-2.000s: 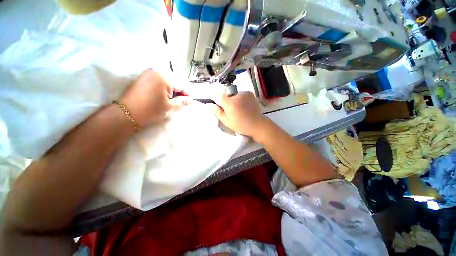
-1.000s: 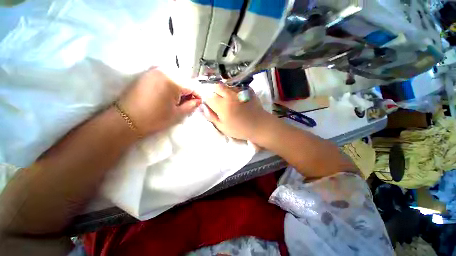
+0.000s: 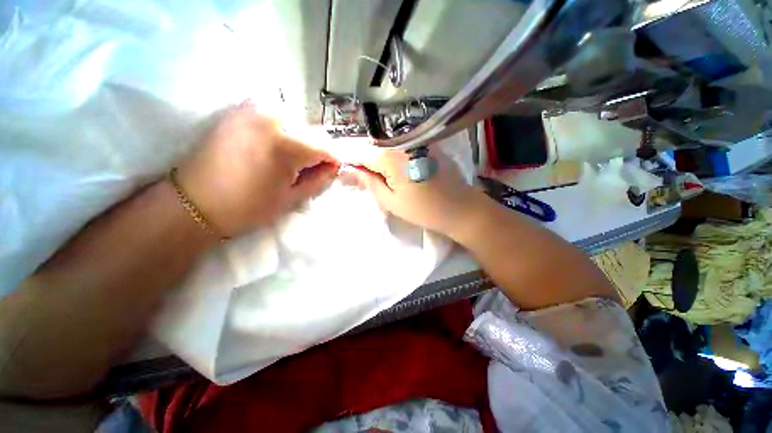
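White fabric (image 3: 313,271) lies under both hands, overexposed near the needle, and hangs over the table's front edge. The sewing machine head (image 3: 457,51) looms at the top. My left hand (image 3: 254,169), with a bracelet at the wrist, pinches the fabric just in front of the presser foot area (image 3: 347,123). My right hand (image 3: 415,186) pinches the fabric beside it, fingertips almost touching the left ones. The needle point is lost in glare. Dark blue thread snips (image 3: 529,205) lie on the table right of my right hand.
A black rectangle with a red edge (image 3: 518,140) lies flat right of the needle. White scraps and small metal parts (image 3: 660,196) are at the table's right end. Pale yellow cut pieces (image 3: 728,262) are piled beyond it. Red cloth (image 3: 355,372) is below the table's edge.
The view has moved closer to the machine. My right hand has let go of the snips, which now lie on the table, and has joined my left hand at the fabric.
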